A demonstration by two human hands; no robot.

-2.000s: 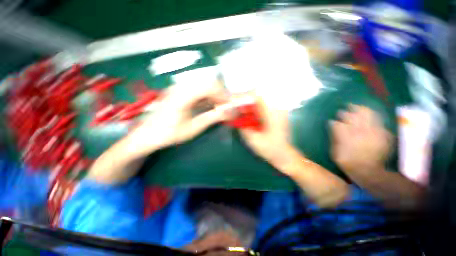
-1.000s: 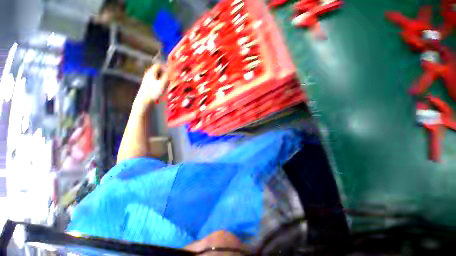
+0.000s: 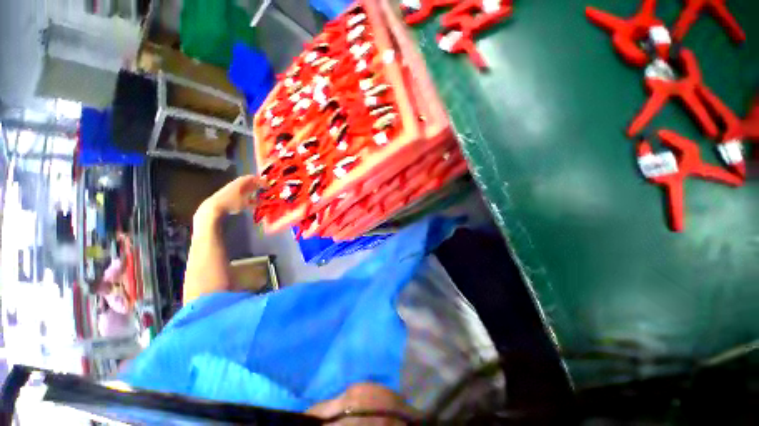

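Observation:
A red clamp tray (image 3: 416, 133) sits on top of a stack of red trays beside the bench edge. Rows of red clamps (image 3: 324, 104) with white and dark pieces fill it. My left hand (image 3: 231, 196) is at the tray's far left edge, with its fingertips at or over the clamps there. The fingers are small and partly hidden, so whether they hold a clamp is unclear. My right hand is out of the picture.
The green bench top (image 3: 574, 208) is on the right, with several loose red clamps (image 3: 678, 170) on it. Blue plastic (image 3: 333, 247) shows under the trays. A white-framed rack (image 3: 200, 116) stands beyond. A person in pink (image 3: 116, 299) is far left.
The view has swung from the bench work to the tray at the left. In the last second, the tray has shifted slightly left in view, and my left hand appears lower on its edge.

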